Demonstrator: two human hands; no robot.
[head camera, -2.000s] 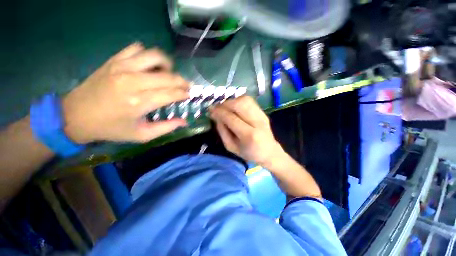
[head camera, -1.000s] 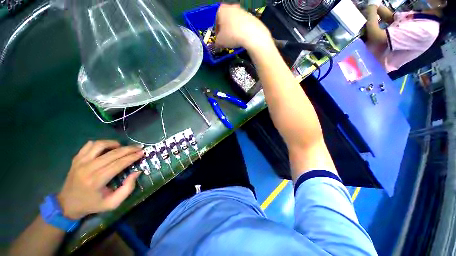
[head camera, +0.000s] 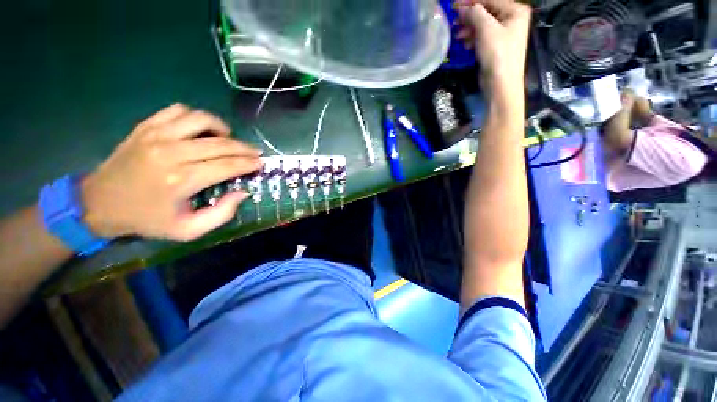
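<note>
The circuit board panel (head camera: 303, 179) lies on the dark green mat near the bench's front edge, component side up, with white blocks along its far edge and thin leads or springs sticking out toward me. My left hand (head camera: 177, 177) lies over the panel's left end, fingers and thumb around it, hiding that part. My right hand (head camera: 494, 23) is at the top edge of the picture, by the blue parts bin (head camera: 461, 49). Its fingers are bent; whether they pinch a small part cannot be seen.
Blue-handled cutters (head camera: 402, 143) and slim tweezers (head camera: 362, 126) lie right of the panel. A small black tray (head camera: 446, 110) is beyond them. A plastic funnel (head camera: 369, 47) hangs over the solder spool holder (head camera: 259, 67). A fan (head camera: 591, 38) and a person in pink (head camera: 656, 153) are at right.
The view has turned and shifted. Two seconds ago both hands were at the panel; my right hand then moved out to the bin and remains near it. My left hand has stayed on the panel.
</note>
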